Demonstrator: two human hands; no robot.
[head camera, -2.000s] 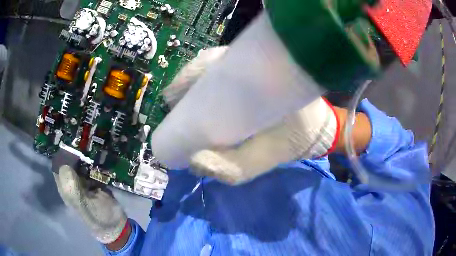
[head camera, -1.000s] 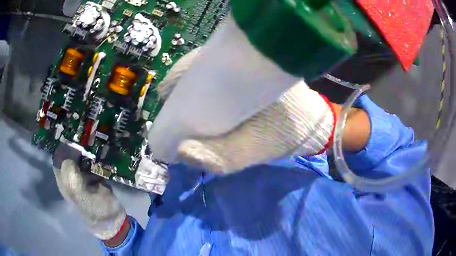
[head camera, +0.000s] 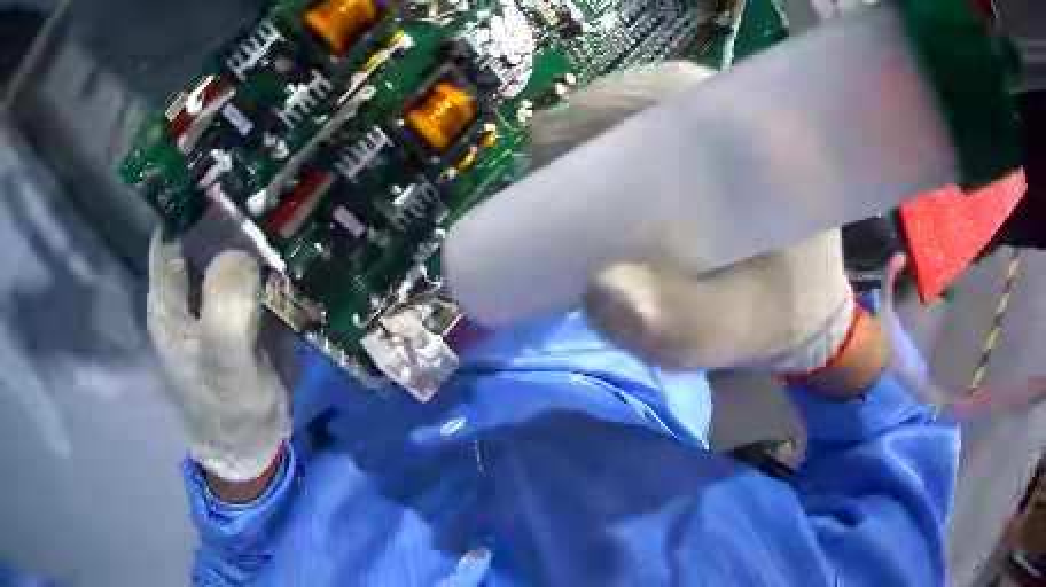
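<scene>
The green circuit board (head camera: 356, 269), crowded with parts, lies tilted at the upper left. It carries two orange coils (head camera: 442, 115) and a white connector block (head camera: 411, 351) at its near corner. My left hand (head camera: 229, 367), in a knit glove, grips the board's lower left edge. My right hand (head camera: 740, 315), gloved with a red cuff edge, is wrapped around the fat translucent-white dispensing syringe (head camera: 700, 166), which slants over the board's right part. Its dark green cap (head camera: 961, 98) points to the upper right. The needle tip cannot be made out.
A red foam sheet (head camera: 961, 239) shows at the right, below the green cap. A blurred clear air hose (head camera: 986, 399) runs near my right wrist. A grey surface (head camera: 69, 401) lies at the left. Yellow-black floor tape (head camera: 996, 327) is at the far right.
The board appears turned and shifted right and up in view. The syringe has moved right and lies flatter. My left hand still holds the board edge, with its fingers now more spread.
</scene>
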